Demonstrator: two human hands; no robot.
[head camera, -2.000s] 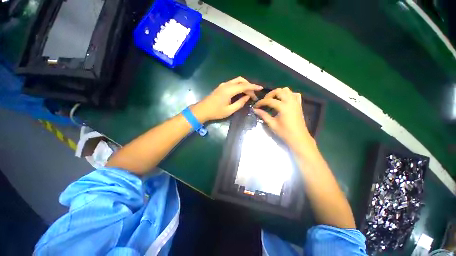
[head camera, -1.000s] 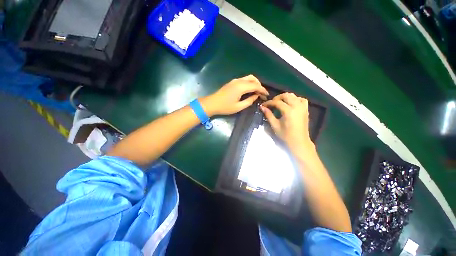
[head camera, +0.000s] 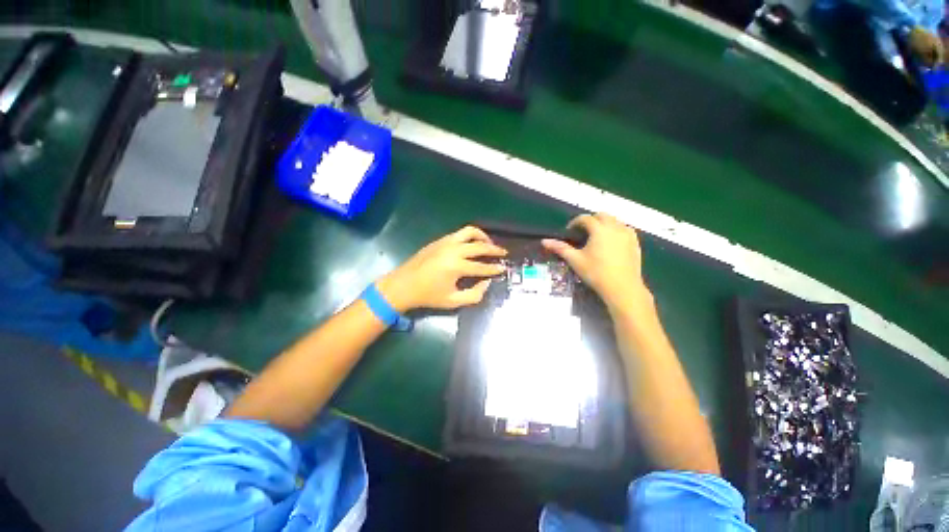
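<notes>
An open tablet (head camera: 536, 364) with a glaring white rectangle lies in a black foam tray (head camera: 458, 416) in front of me. Its main board (head camera: 536, 275), with a green spot, shows at the far end between my hands. My left hand (head camera: 453, 272), with a light blue wrist band, rests its fingertips at the board's left end. My right hand (head camera: 609, 255) is at the far right corner, with thumb and fingers on the tray's far edge. I cannot tell whether either hand pinches a small part.
A blue bin (head camera: 335, 161) holds white pieces. Stacked trays (head camera: 172, 244) with a tablet stand at left. A parts tray (head camera: 801, 405) heaped with glittering pieces is at right. Another tray (head camera: 470, 83) sits on the green conveyor beyond the white strip. A person's hand (head camera: 924, 47) shows far right.
My hands have moved apart from the tablet's far end, uncovering the board and green spot. The view has shifted, so more of the conveyor, with another tray, shows at the top.
</notes>
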